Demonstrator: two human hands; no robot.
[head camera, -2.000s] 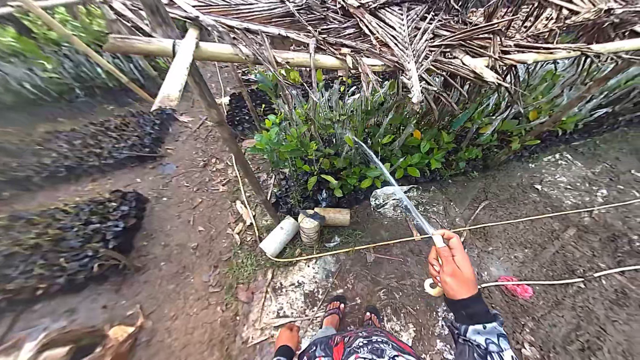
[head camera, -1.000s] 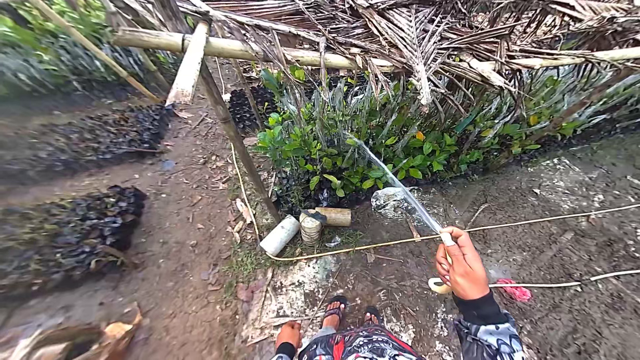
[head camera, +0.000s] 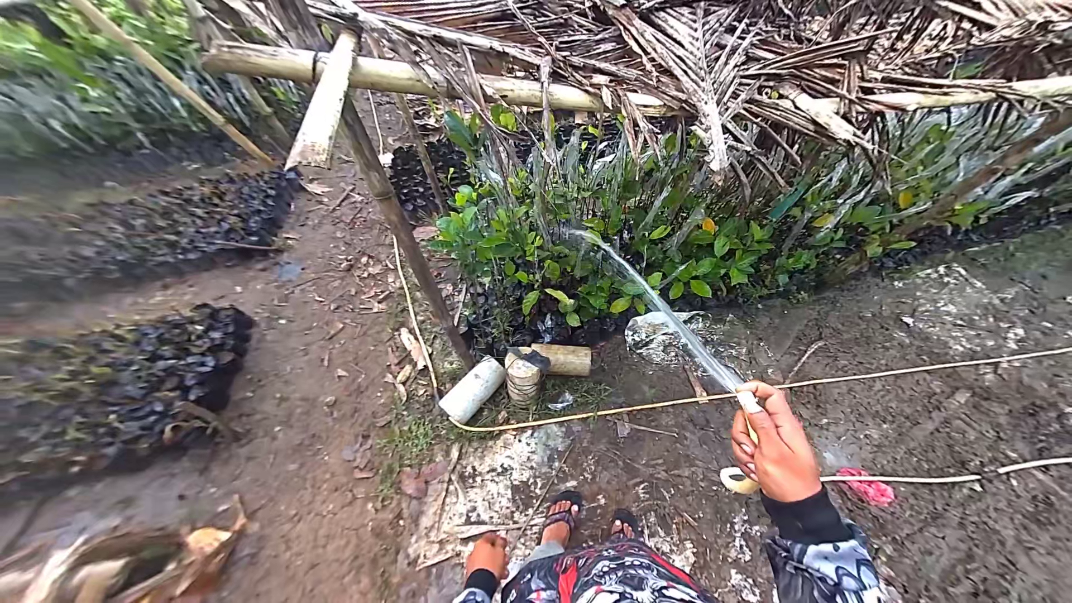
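My right hand (head camera: 779, 444) grips the end of a pale hose (head camera: 737, 480), which curls below the fist. A stream of water (head camera: 662, 310) leaves it toward the upper left and lands on the leafy seedlings (head camera: 620, 251) under the palm-frond shade. My left hand (head camera: 488, 554) hangs low beside my thigh, its fingers curled; whether it holds anything does not show. A thin yellowish line (head camera: 620, 410) crosses the ground beyond my right hand.
A slanted bamboo post (head camera: 402, 222) holds a horizontal bamboo pole (head camera: 402, 77) under dry palm fronds (head camera: 712, 75). Cylindrical pieces (head camera: 473, 389) lie at its foot. Dark seedling bags (head camera: 193, 360) stand left of the dirt path. Pink plastic (head camera: 867, 487) lies at right.
My right hand has moved slightly right and down in view since the oldest frame, with the hose still held. Water keeps hitting the seedlings.
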